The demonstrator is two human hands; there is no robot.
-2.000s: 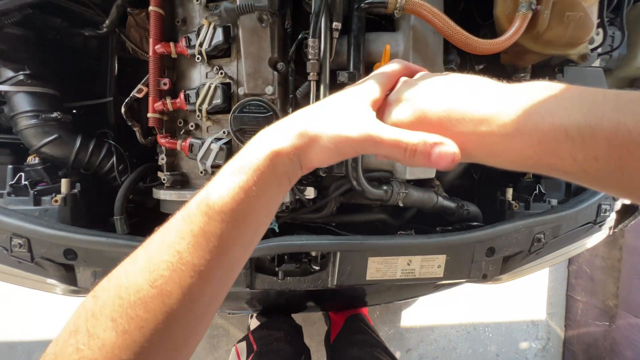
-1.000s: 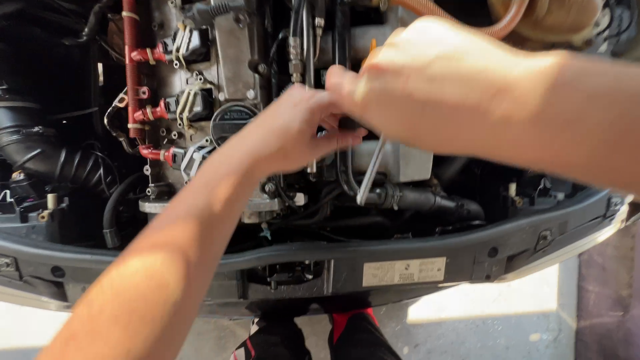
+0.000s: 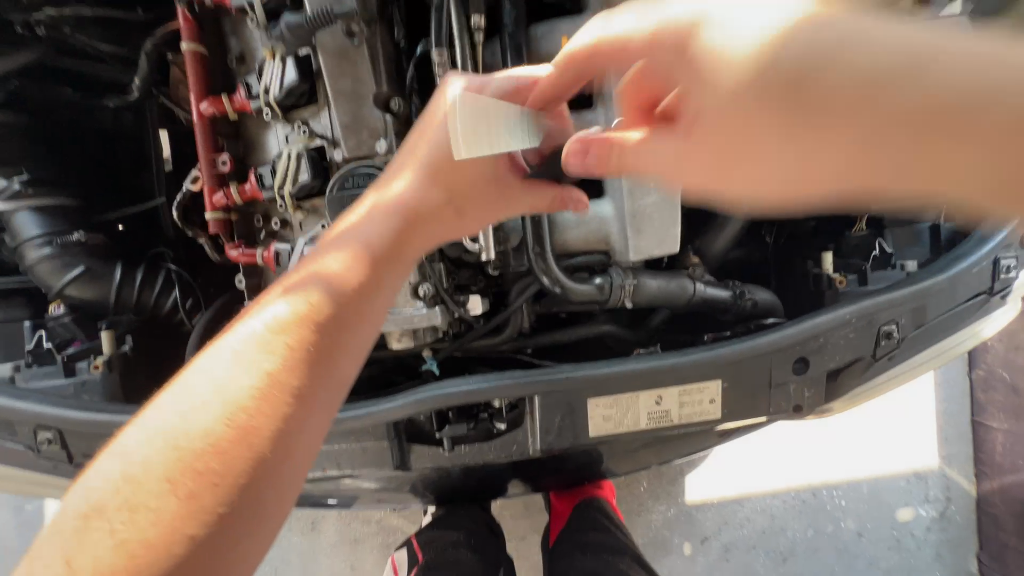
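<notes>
My left hand is over the engine, palm up, its thumb pointing right. From the right, my right hand, blurred by motion, meets its fingers. A small dark object lies between the two hands, against my right thumb tip; its kind is unclear. Across my left palm runs a pale, blurred, flat shape, possibly a metal tool in motion. Whether my left fingers grip anything is hidden. Below the hands are black coolant hoses and a grey metal engine part.
A red fuel rail and a valve cover lie left of the hands. A ribbed black intake hose is farther left. The car's front crossmember, bearing a printed label, curves across between the engine and my legs.
One second ago a slim metal tool, apparently a wrench, pointed down from my right hand; it no longer shows there. A pale blurred shape now crosses my left palm.
</notes>
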